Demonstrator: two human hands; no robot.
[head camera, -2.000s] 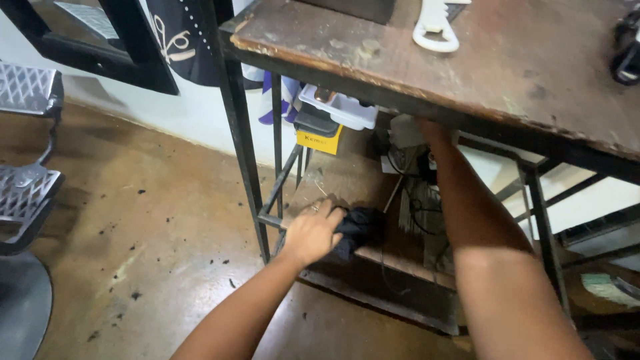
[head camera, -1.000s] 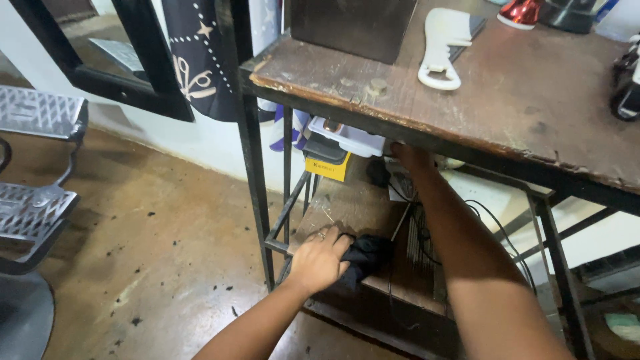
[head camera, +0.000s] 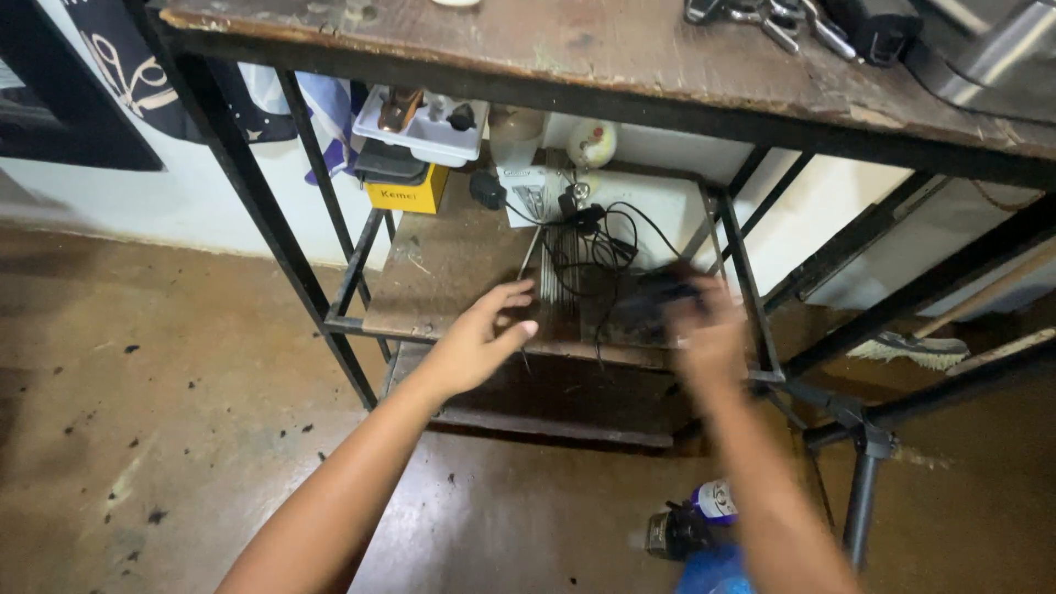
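Note:
Over the lower wooden shelf (head camera: 462, 256), my left hand (head camera: 488, 337) has its fingers apart and holds nothing. My right hand (head camera: 705, 326) is blurred at the shelf's right side, on or beside a dark cloth-like item (head camera: 652, 305); its grip on it is unclear. Tangled black cables (head camera: 606, 239) lie between and behind the hands, with a black plug (head camera: 487, 190) at their left end. A yellow box (head camera: 408, 194) with a black case on it stands at the back left, below a white plastic tray (head camera: 421, 136) holding small items. A printed card (head camera: 528, 198) lies near the plug.
The upper wooden shelf (head camera: 528, 49) overhangs the lower one, with metal clips (head camera: 775, 21) at its right. Black metal frame bars (head camera: 247, 190) flank both sides. Bottles (head camera: 681, 528) stand on the floor at lower right, and a brush (head camera: 912, 351) lies farther right.
My left hand has let go of the black cloth near the shelf's front left. My right hand has come from the back of the shelf to its right side. The view has shifted.

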